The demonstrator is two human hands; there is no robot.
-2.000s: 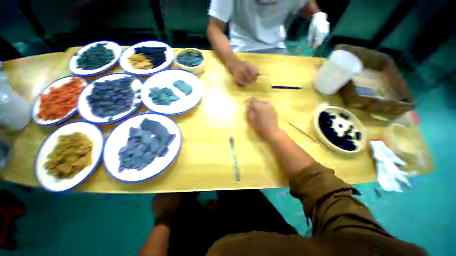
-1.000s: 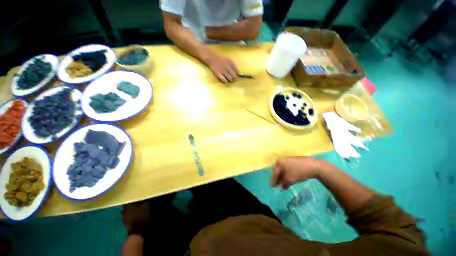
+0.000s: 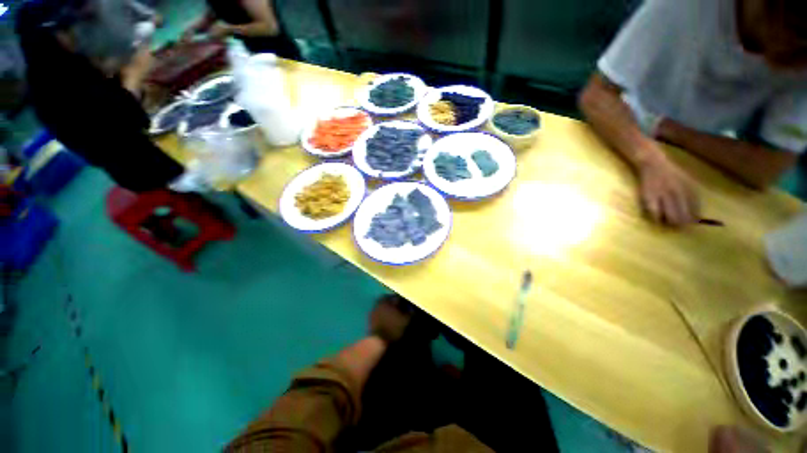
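Note:
My left hand [image 3: 389, 320] is low beside my dark-clad leg, below the table's near edge; it is dark and blurred, and its fingers cannot be made out. A skin-coloured patch, probably my right hand [image 3: 734, 441], is cut off by the bottom edge at the right, below the round tray of black pieces [image 3: 748, 403]. The slim green tool [image 3: 519, 310] lies alone on the yellow table [image 3: 602, 327]. The nearest plates hold grey-blue chips [image 3: 403, 221] and yellow-brown chips [image 3: 321, 196]. A thin wooden stick [image 3: 699, 334] lies beside the round tray.
Plates of orange chips [image 3: 338, 133], dark chips [image 3: 394, 149] and blue-green chips [image 3: 453, 165] stand farther back. A coworker in a white T-shirt [image 3: 681, 71] rests a hand on the table. Another person, red stools [image 3: 168, 226] and clear bags [image 3: 265, 97] are at the left.
The view has swung left, bringing in the table's left end, another person and red stools. My right hand has gone from above the table to the frame's bottom right edge.

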